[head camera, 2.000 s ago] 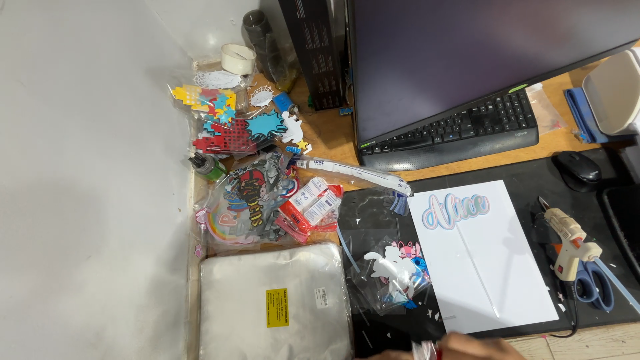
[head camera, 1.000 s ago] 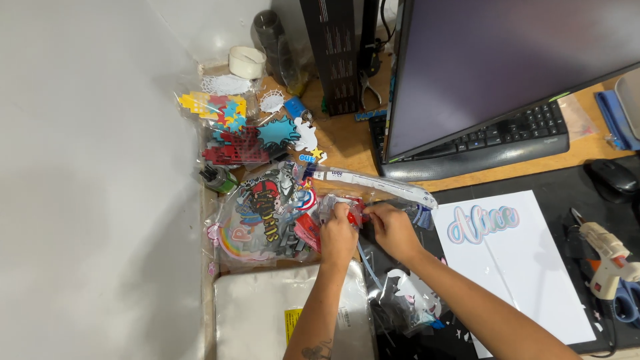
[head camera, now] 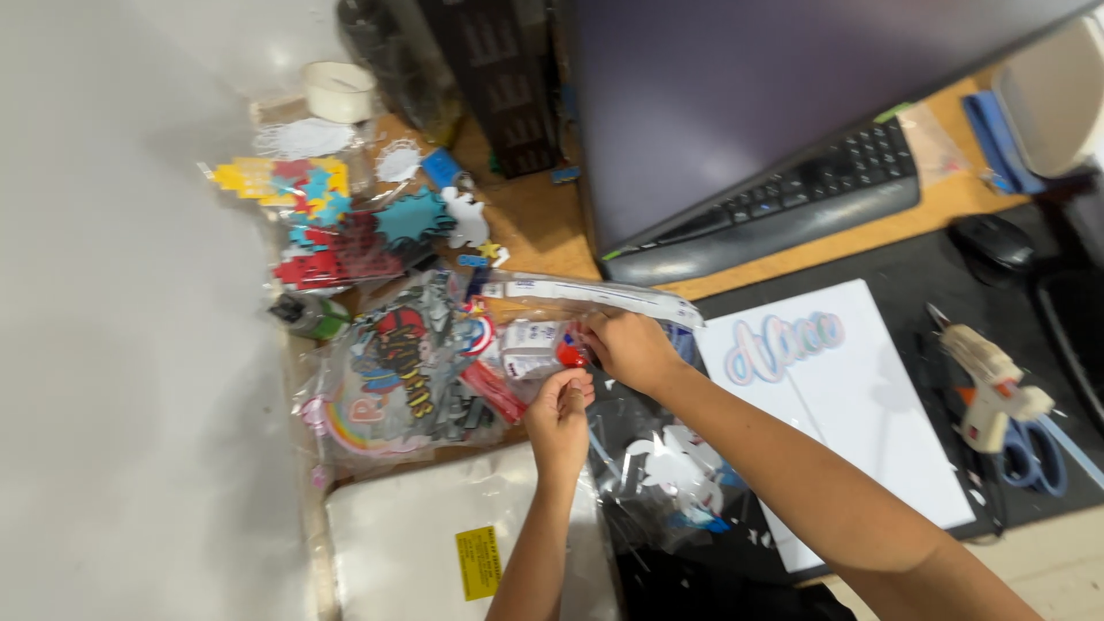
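A small clear plastic packet with printed writing and a red item at its right end lies at the desk's middle. My right hand pinches the packet's right end beside the red item. Just below, my left hand has its fingers against the packet's lower edge; its exact hold is unclear. Left of the hands are a red plastic wrapper and a large clear bag of colourful cutouts. A long white printed strip in plastic runs above them.
A silvery package lies in front, beside bagged white cutouts. White paper with a lettering cutout, a glue gun and blue-handled scissors lie right. Behind stand a monitor and a keyboard.
Both hands, low at the frame's bottom edge two seconds ago, have come up to the packet. Since one second ago, the left hand has moved lower beside it.
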